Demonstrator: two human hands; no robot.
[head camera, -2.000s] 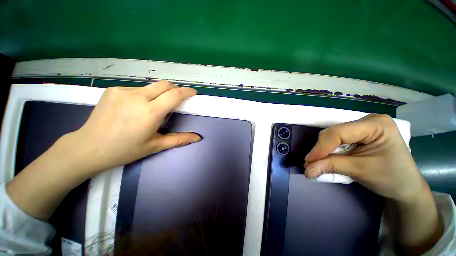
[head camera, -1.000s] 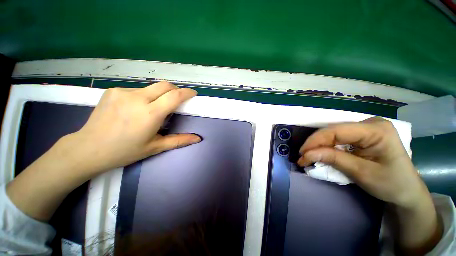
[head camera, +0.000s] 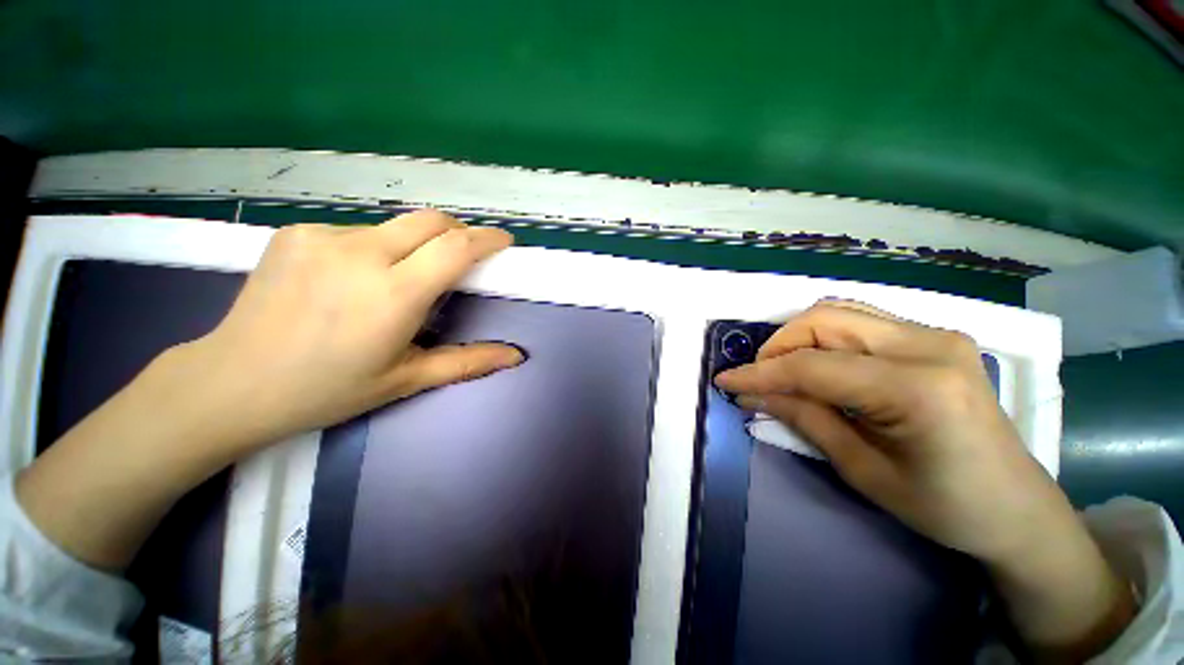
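Note:
A white foam tray (head camera: 670, 442) holds three tablets, backs up. My right hand (head camera: 896, 403) pinches a white wiping cloth (head camera: 787, 437) over the glossy strip of the right tablet (head camera: 831, 559); its fingertips are at the lower camera lens and cover it. The upper lens (head camera: 736, 346) shows. My left hand (head camera: 338, 318) lies over the tray's far rim and the upper left of the middle tablet (head camera: 506, 481), thumb on its back. It holds nothing that I can see. The left tablet (head camera: 130, 351) is partly under my left forearm.
Beyond the tray runs a pale rail (head camera: 545, 198) with chipped edges, and a green belt (head camera: 584, 91) behind it. A translucent whitish piece (head camera: 1111, 299) sits at the rail's right end. A barcode label (head camera: 296, 540) shows near the middle tablet's left edge.
My right hand has moved left with the cloth, from the middle of the glossy strip onto the lower lens. My left hand has stayed in place.

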